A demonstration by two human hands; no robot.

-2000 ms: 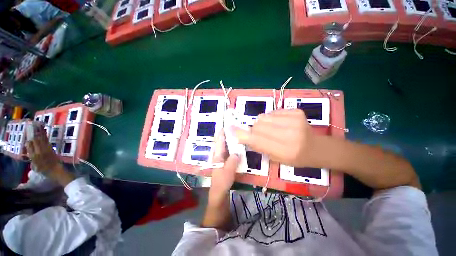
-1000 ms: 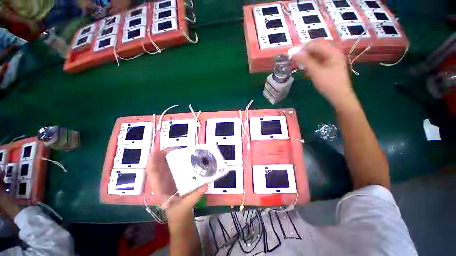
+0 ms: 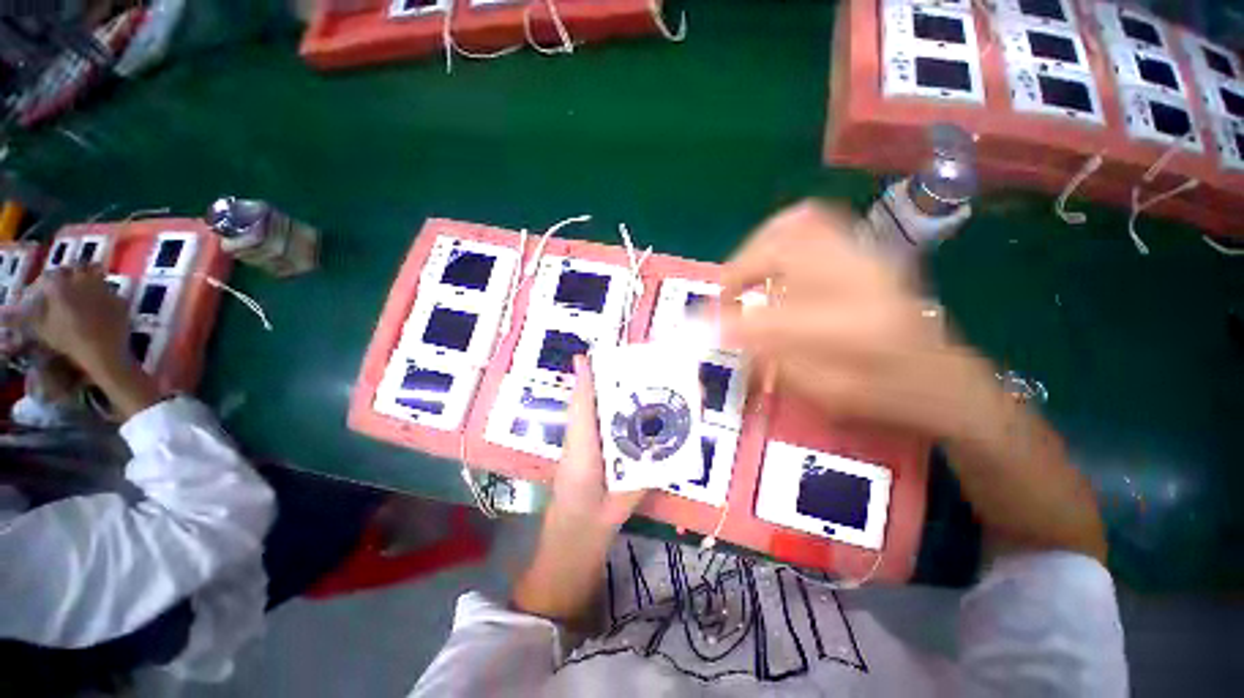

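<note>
My left hand (image 3: pixel 580 491) holds a white digital camera (image 3: pixel 651 423) by its left and lower edge, with the round silver-grey lens facing up. My right hand (image 3: pixel 832 307) is blurred above the right part of the foam tray; a small white patch, likely a cleaning wipe (image 3: pixel 712 325), shows at its fingertips near the camera's top edge. The pink-orange foam tray (image 3: pixel 368 396) lies under both hands. It holds white cameras with dark screens up, such as one at the lower right (image 3: pixel 824 494). My right hand and forearm hide part of the right column.
A whitish bottle with a silver top (image 3: pixel 928 198) stands beyond the tray; another bottle (image 3: pixel 266 235) stands at the left. A stacked foam tray (image 3: pixel 873 137) is at the upper right, another tray (image 3: pixel 368 38) at the top. A co-worker's white sleeve (image 3: pixel 150 511) is at the left.
My right hand has come back from the bottle to the held camera. My left hand still holds the camera, lens up. The view has shifted, so the tray appears further right and tilted.
</note>
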